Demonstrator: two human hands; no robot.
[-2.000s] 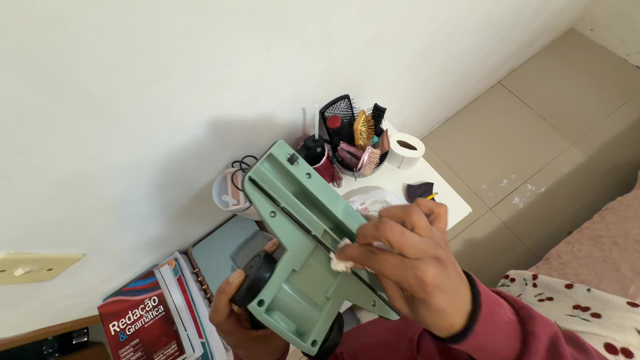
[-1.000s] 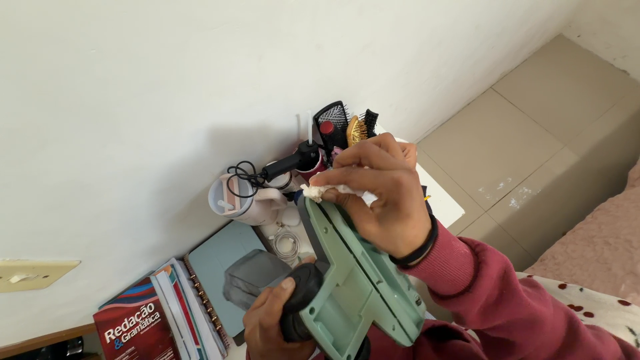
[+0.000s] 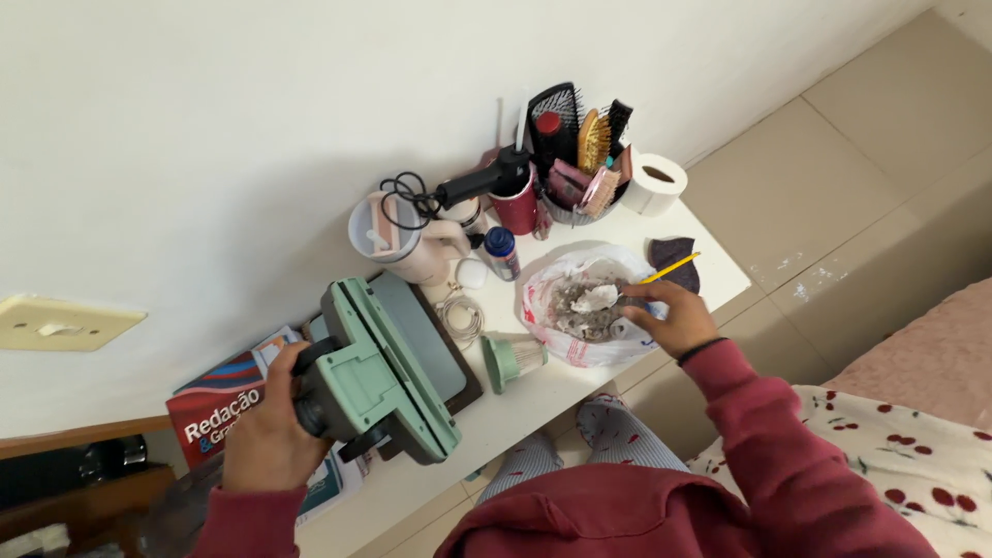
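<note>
My left hand (image 3: 271, 430) grips the dark neck of a green vacuum cleaner floor head (image 3: 376, 376), whose underside with a long slot faces up. On the right, my right hand (image 3: 674, 322) reaches over a white plastic bag (image 3: 539, 310) lying open with grey dust and lint in it. A crumpled piece of white tissue (image 3: 595, 299) lies on the dust by my fingertips; whether they still touch it, I cannot tell. Between the floor head and the bag lies a green pleated filter (image 3: 508, 363). A yellow pencil (image 3: 670, 267) rests at the bag's edge, beside a dark cloth (image 3: 676, 260).
Along the wall stand a tumbler (image 3: 403, 248), a red cup (image 3: 515, 205) with a black corded appliance, a blue-capped can (image 3: 502, 252), a container of hairbrushes (image 3: 585, 205) and a paper roll (image 3: 655, 184). A coiled cable (image 3: 461, 319), notebook (image 3: 418, 333) and books (image 3: 217, 403) lie near the floor head.
My right hand has moved away from the floor head to the bag, and the white tissue is now on the dust. My left hand has shifted the floor head to the left.
</note>
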